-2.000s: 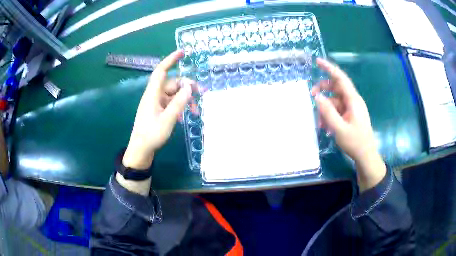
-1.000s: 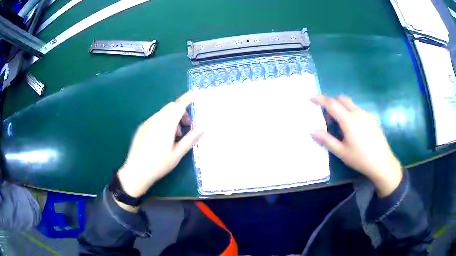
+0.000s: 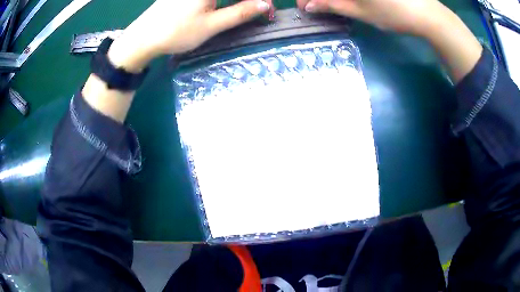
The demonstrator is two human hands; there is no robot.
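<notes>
A long dark grey bar [image 3: 256,35] lies on the green bench just beyond the tray. My left hand [image 3: 188,23] and my right hand [image 3: 376,11] reach over it at the top edge, fingertips close together near its middle. A small reddish glint shows by the left fingertips; whether it is a held part or a finger cannot be told. The fingers are partly cut off by the picture's edge. A clear blister tray [image 3: 268,65] lies in front, with a bright white sheet [image 3: 279,154] over most of it and the upper pockets showing.
A second grey bar [image 3: 85,43] lies at the upper left, partly behind my left wrist. A small pale piece [image 3: 18,101] lies at the far left. White strips [image 3: 51,31] run along the far side. White papers [image 3: 507,43] are at the right edge.
My hands have moved from the tray's sides up and forward over the long grey bar. The tray, sheet and long bar appear larger and shifted in the picture, with the view changed.
</notes>
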